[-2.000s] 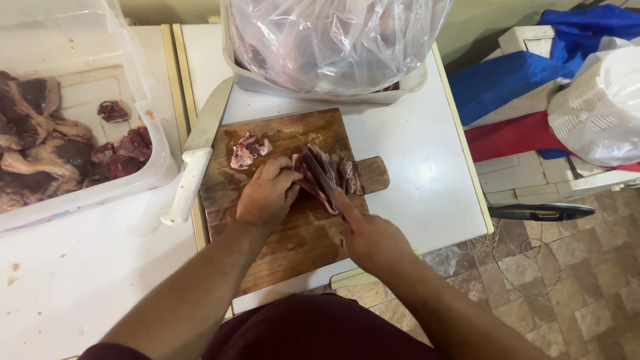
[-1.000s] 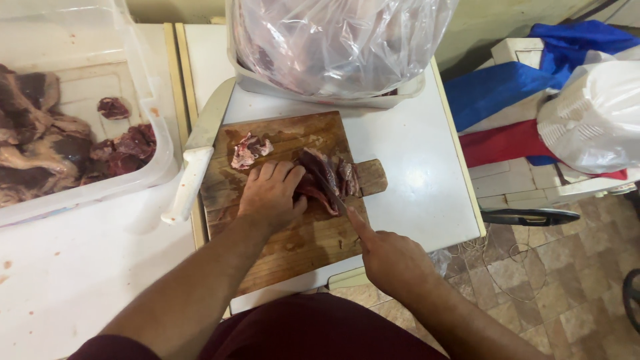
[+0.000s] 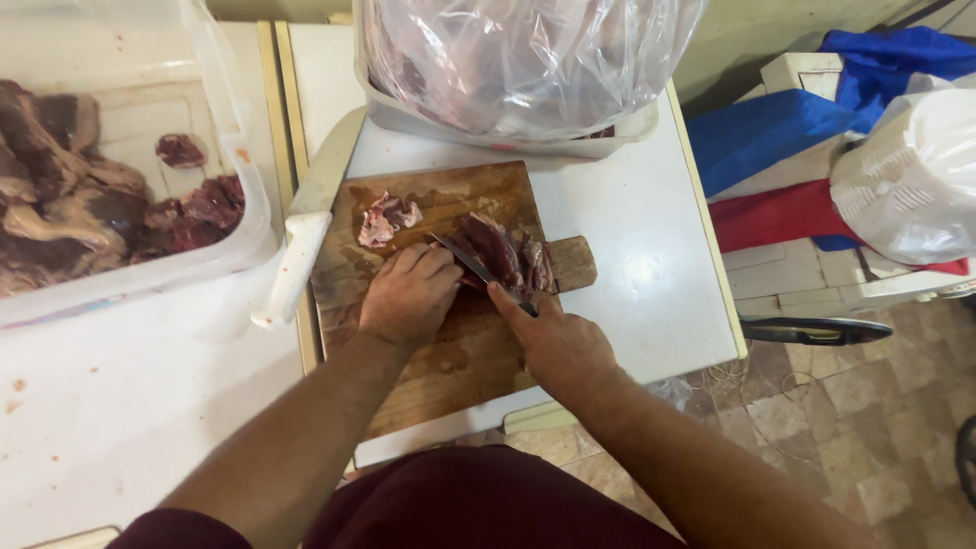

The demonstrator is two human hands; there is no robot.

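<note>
On a wooden cutting board (image 3: 427, 381) lies a piece of dark red raw meat (image 3: 488, 244), with more cut meat (image 3: 537, 263) at its right, near the board's handle. My right hand (image 3: 568, 343) grips a dark-handled knife (image 3: 469, 263) whose blade rests at the left side of the meat. Just left of the blade, my left hand (image 3: 409, 293) presses down with bent fingers on the meat's left end, which it mostly hides. Pale, fatty trimmings (image 3: 387, 219) sit at the board's upper left.
A large white-handled knife (image 3: 293, 259) lies along the board's left edge. Farther left is a plastic tub (image 3: 259, 229) of raw meat. Behind the board stands a tray (image 3: 503, 145) under a clear plastic bag (image 3: 534, 61). White plastic containers (image 3: 877, 191) and blue and red cloth are at right.
The knife in my right hand has shifted left across the meat, and its blade now lies beside my left fingers. My left hand stays at the meat's left end.
</note>
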